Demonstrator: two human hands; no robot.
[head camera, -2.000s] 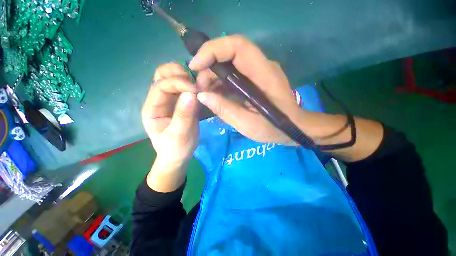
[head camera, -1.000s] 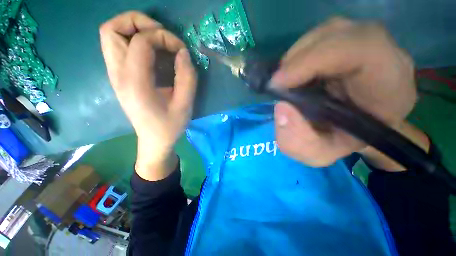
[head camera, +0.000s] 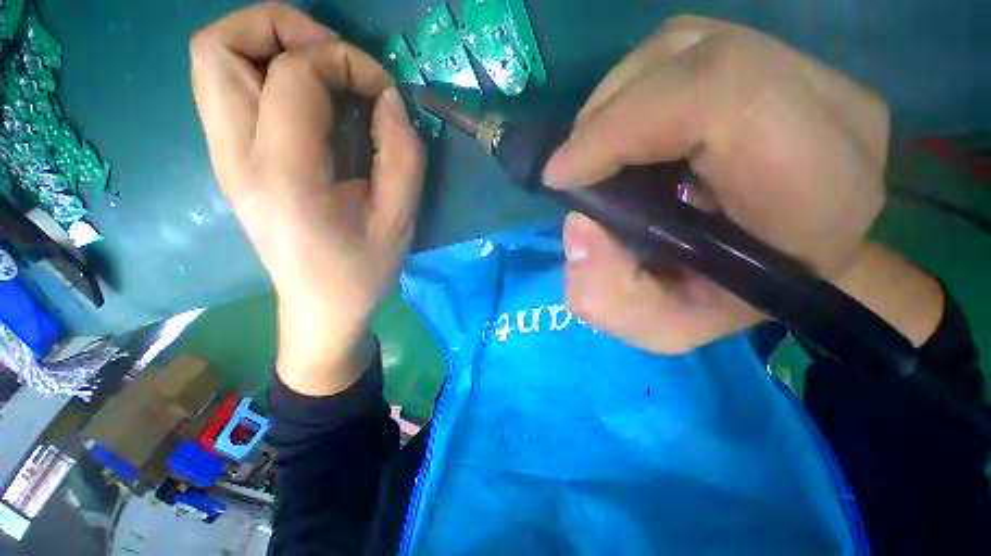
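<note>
My right hand (head camera: 717, 185) holds the black soldering iron (head camera: 695, 234), its silver barrel pointing up and left. The tip is close to my left fingertips, over the left edge of a green PCB panel strip (head camera: 502, 43) that lies on the dark-green bench. My left hand (head camera: 315, 152) is left of the strip, with thumb and fingertips pinched together at the tip of the iron. Whether a small component is between them cannot be told. The left part of the strip is partly hidden by my left fingers and the iron.
A heap of green PCB panels (head camera: 44, 119) lies at the upper left, with a black object (head camera: 54, 250) below it. The blue apron (head camera: 630, 434) covers my lap. Cardboard boxes (head camera: 152, 418) and a light-blue and red stool (head camera: 241, 429) are at the lower left.
Since two seconds ago my hands have moved apart and the strip has come into view on the bench. In the last second both hands and the iron shifted slightly left and up in view.
</note>
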